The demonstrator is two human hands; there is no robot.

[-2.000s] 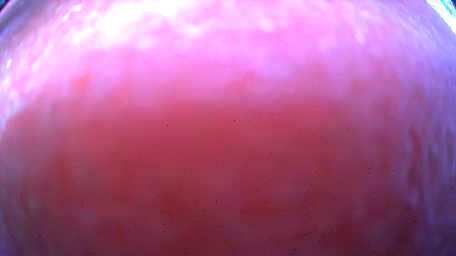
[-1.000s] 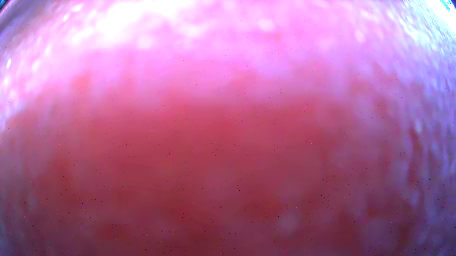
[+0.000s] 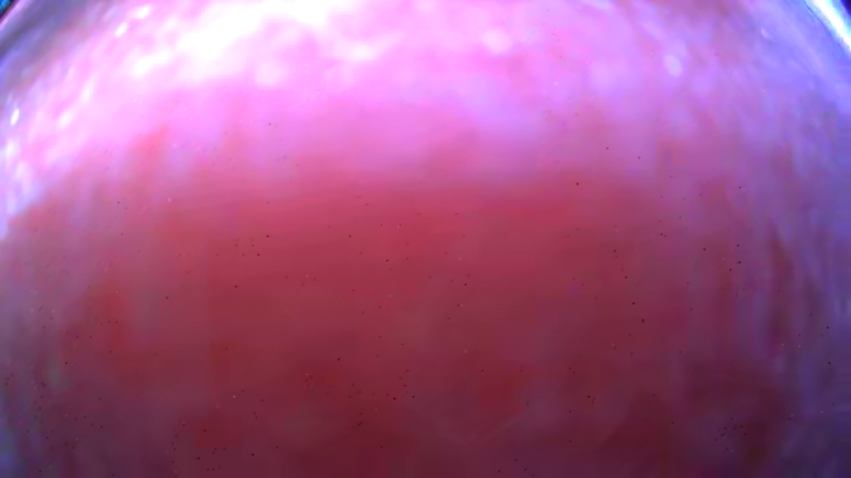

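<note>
A pink-red blur fills almost the whole head view. It is bright pink to white at the top left and dark red towards the bottom. Its surface is too close or too blurred to name. No board, tool or other work object can be made out. Neither my left hand nor my right hand can be seen.
A thin bright white-blue strip shows at the top right corner. The right edge has a bluish-purple tint. Nothing else can be told apart.
The bright patch at the top right spread about a second ago and has now shrunk to a thin strip. The upper right is darker now. The rest of the blur is nearly the same.
</note>
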